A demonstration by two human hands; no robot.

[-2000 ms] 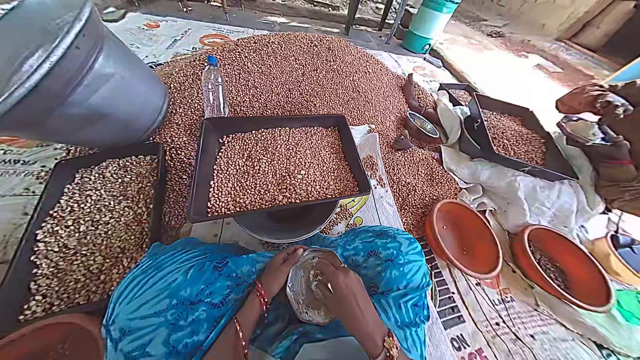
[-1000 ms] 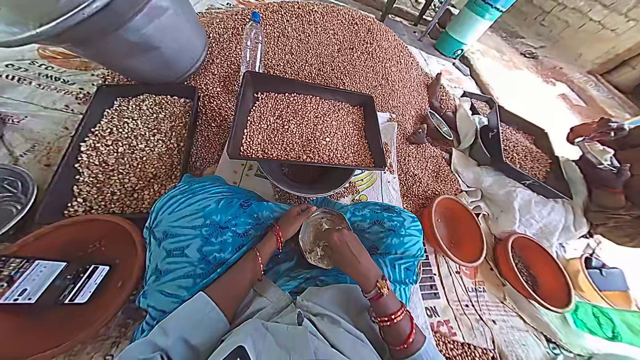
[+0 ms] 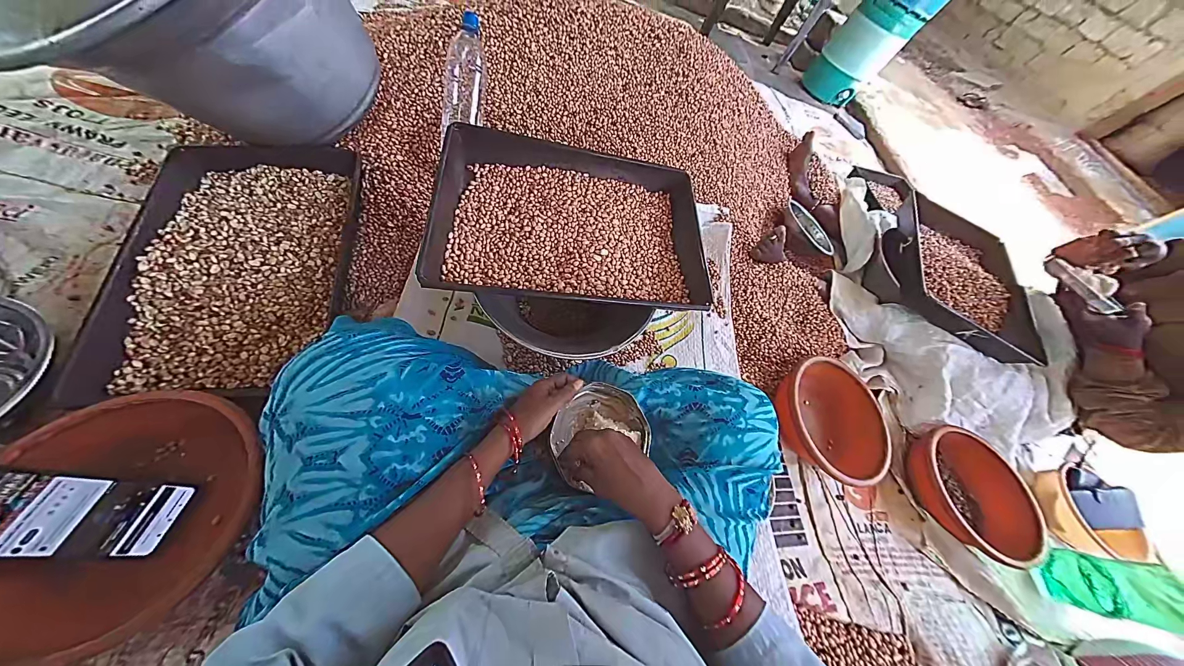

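In my lap, on blue patterned cloth, rests a small metal bowl [image 3: 566,427] with pale, crumbly food in it. My left hand [image 3: 546,402] grips the bowl's left rim. The fingers of my right hand [image 3: 606,462] reach down into the bowl; their tips are hidden, so whether they pinch any food cannot be told. Ahead of the bowl, a black tray [image 3: 698,268] of reddish-brown nuts or seeds sits on top of a round metal basin [image 3: 564,342].
A large heap of nuts [image 3: 610,83] lies beyond, with a plastic bottle [image 3: 464,79] and metal bucket [image 3: 268,74]. At left are a tray of paler nuts [image 3: 347,231] and a brown basin [image 3: 222,444]. Orange bowls [image 3: 837,416] stand at right, near another person's hands [image 3: 1105,310].
The view has shifted, bringing the brown basin at left into sight. My left hand stays at the bowl and my right hand stays in it.
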